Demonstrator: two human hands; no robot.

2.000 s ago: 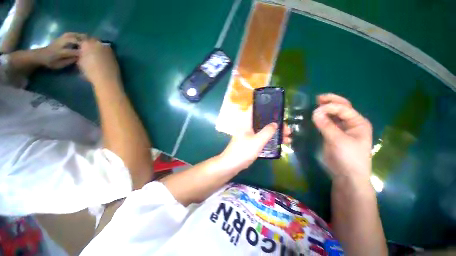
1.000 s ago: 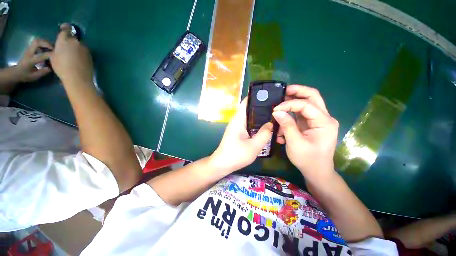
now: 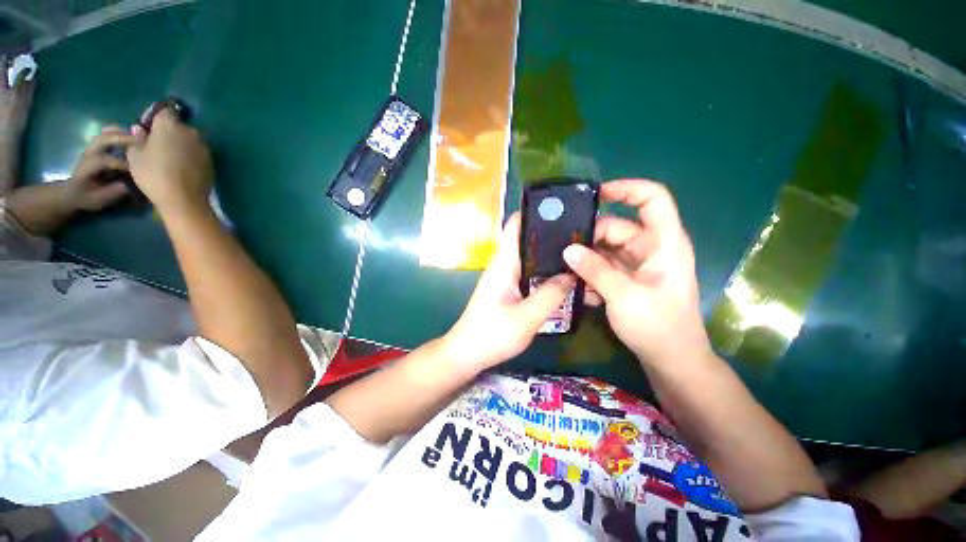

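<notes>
A black phone unit is held upright in front of me, its pale round disc near the top and a silvery printed patch at the bottom. My left hand grips its left side and lower part, thumb across the front. My right hand is at its right edge, thumb tip pressed on the middle of the phone and fingers behind or beside the edge. Whether a small piece is under the fingertips cannot be seen.
A second phone lies by the white dividing line. An orange strip lies right of it. Yellow-green strips lie on the green bench right and behind my hands. At left a person's hands hold a dark unit; another arm shows lower right.
Two seconds ago my right hand was off the phone; it came onto the right edge. Since one second ago its thumb has moved slightly down and left onto the phone's front.
</notes>
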